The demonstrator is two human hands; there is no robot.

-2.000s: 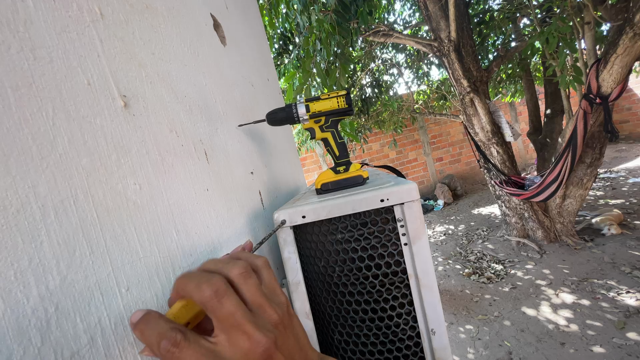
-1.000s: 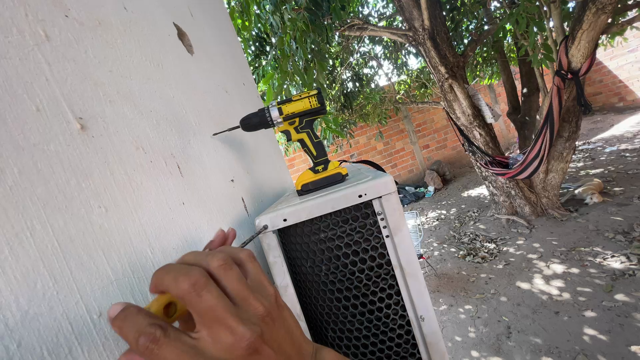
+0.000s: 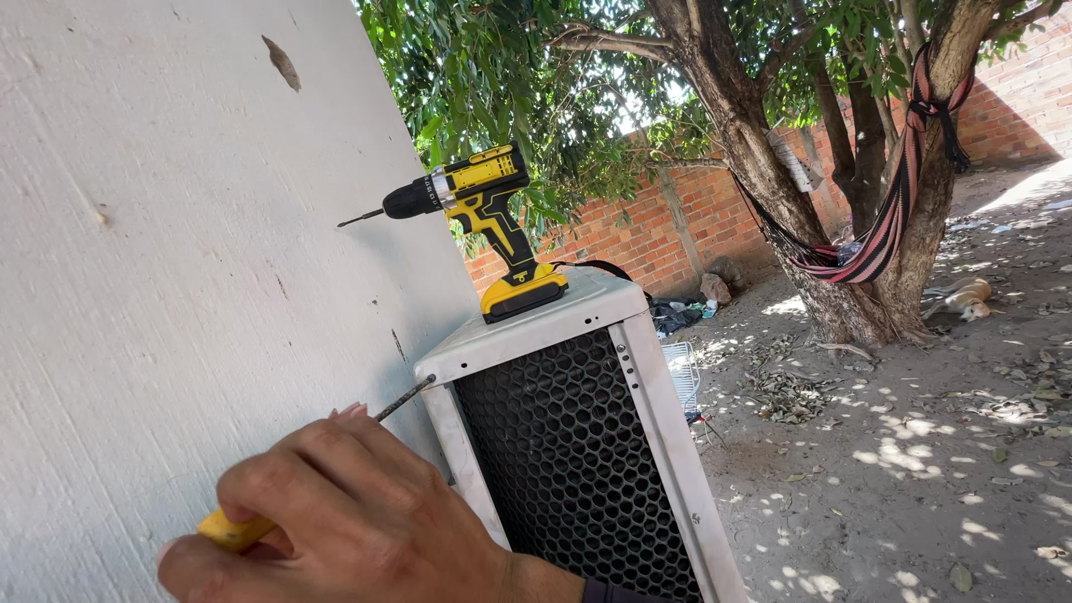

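My right hand (image 3: 360,511) is closed around the yellow handle (image 3: 234,529) of a screwdriver, its back turned toward me. The dark screwdriver shaft (image 3: 404,399) slants up to a screw point at the upper left front corner of a white metal air-conditioner outdoor unit (image 3: 536,337). Fingertips show beside the shaft behind the knuckles. Black honeycomb-patterned grille (image 3: 569,452) fills the unit's visible face. A yellow and black cordless drill (image 3: 494,226) stands upright on its battery on top, its bit pointing left. My left hand is not seen.
A whitewashed wall (image 3: 167,251) rises close on the left. Behind the unit are a brick wall (image 3: 611,222), a tree trunk (image 3: 754,142) with a striped hammock (image 3: 888,239), a lying dog (image 3: 967,297), and leaf-strewn ground. A white wire rack (image 3: 682,373) stands behind the unit.
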